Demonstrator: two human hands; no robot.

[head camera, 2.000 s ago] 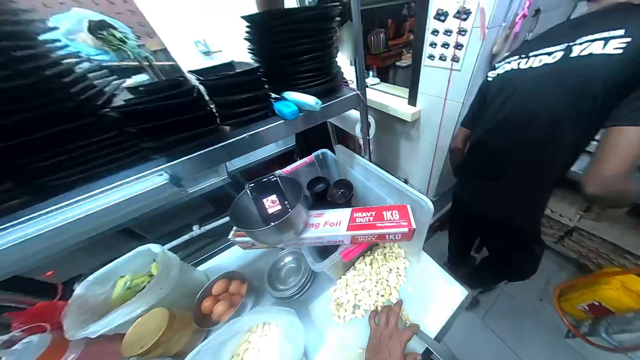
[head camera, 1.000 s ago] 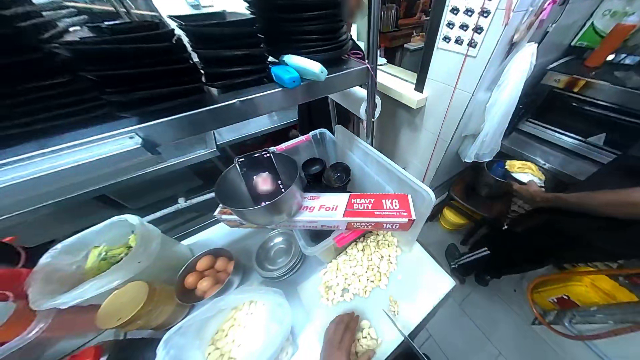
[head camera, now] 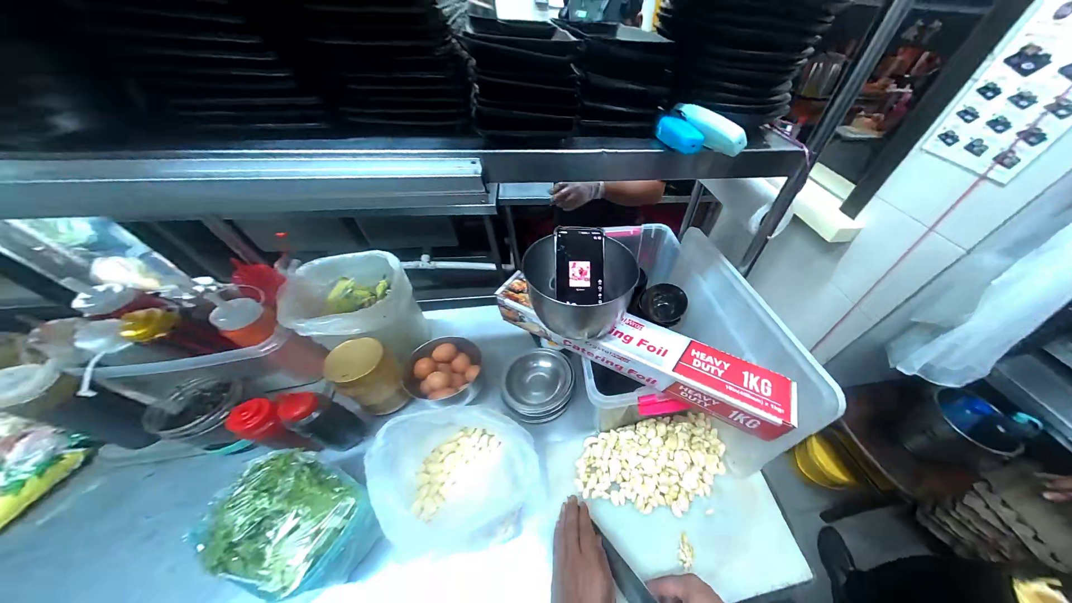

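Observation:
At the bottom centre my left hand (head camera: pixel 579 548) lies flat with its fingers together at the left edge of a white cutting board (head camera: pixel 737 544), against the blade of a kitchen knife (head camera: pixel 621 569). My right hand (head camera: pixel 682 589), partly cut off by the frame, is at the knife's handle end; its grip is mostly hidden. Peeled garlic cloves (head camera: pixel 649 461) are heaped at the back of the board, and a small bit of garlic (head camera: pixel 686 553) lies nearer. Left of the board, a plastic-lined container (head camera: pixel 502 536) holds more cloves.
Behind the board, a foil box (head camera: pixel 737 385) lies across a clear plastic bin (head camera: pixel 804 377), with a steel bowl (head camera: pixel 544 293) holding a phone. Steel dishes (head camera: pixel 538 381), a bowl of eggs (head camera: pixel 442 368) and bagged greens (head camera: pixel 280 523) stand leftward. A gloved co-worker's hand (head camera: pixel 576 194) shows beyond the shelf.
The view has swung left. My left hand has left the garlic near the board's front and now lies by the blade. The person at the right has moved away from where they first stood.

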